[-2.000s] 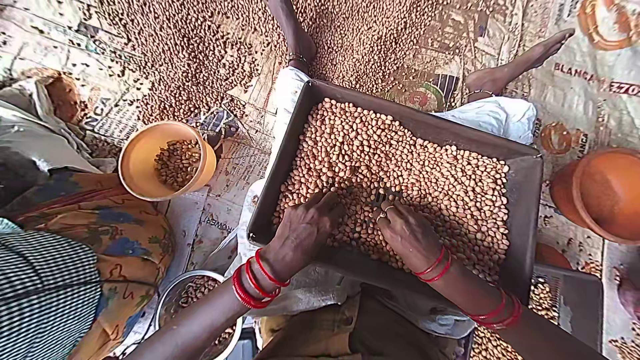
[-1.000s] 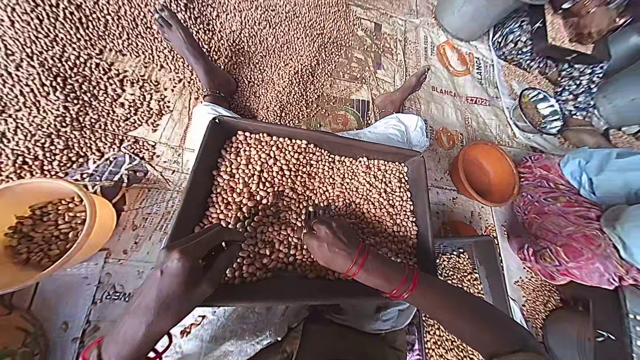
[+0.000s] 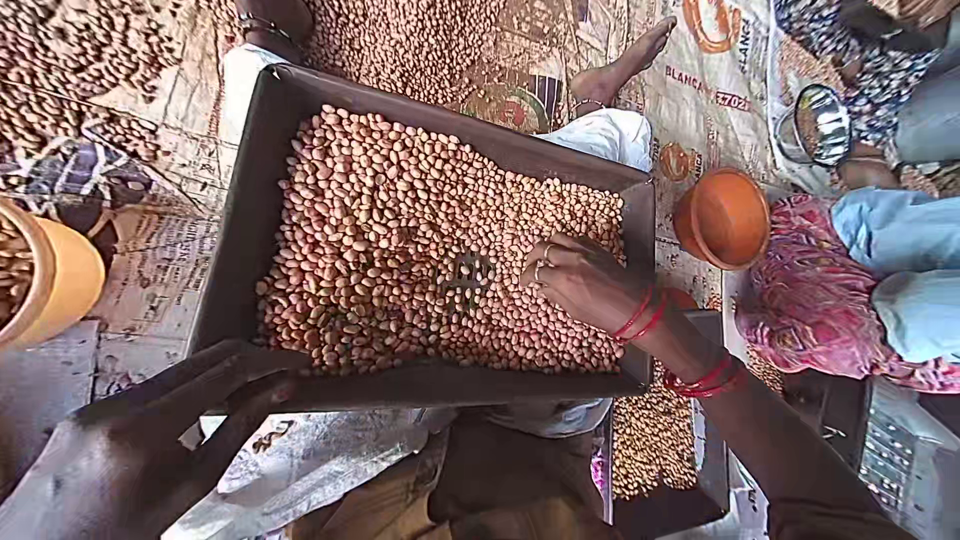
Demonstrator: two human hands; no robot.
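Observation:
A dark rectangular tray (image 3: pixel 247 202) lies across my lap, filled with shelled nuts or beans (image 3: pixel 390 195), pinkish-brown. My right hand (image 3: pixel 577 277), with rings and red bangles at the wrist, rests in the contents right of centre, fingers bent down; whether it grips any is hidden. At the tray's near left corner is my left hand (image 3: pixel 202 397), its fingers spread at the rim; it shows nothing held. A patch of the dark tray bottom shows between the pieces near the middle.
A yellow tub (image 3: pixel 75 270) with brown pieces stands at left. Right are an orange bowl (image 3: pixel 724 217), a metal bowl (image 3: pixel 821 124) and another person's clothed legs (image 3: pixel 907 232). A second dark tray (image 3: pixel 705 420) holds paler pieces. More lie loose on printed sheets (image 3: pixel 682 97).
My left hand has moved from over the contents to the tray's near left corner. My right hand has shifted to the right within the tray. The view has swung to the right since the first frame.

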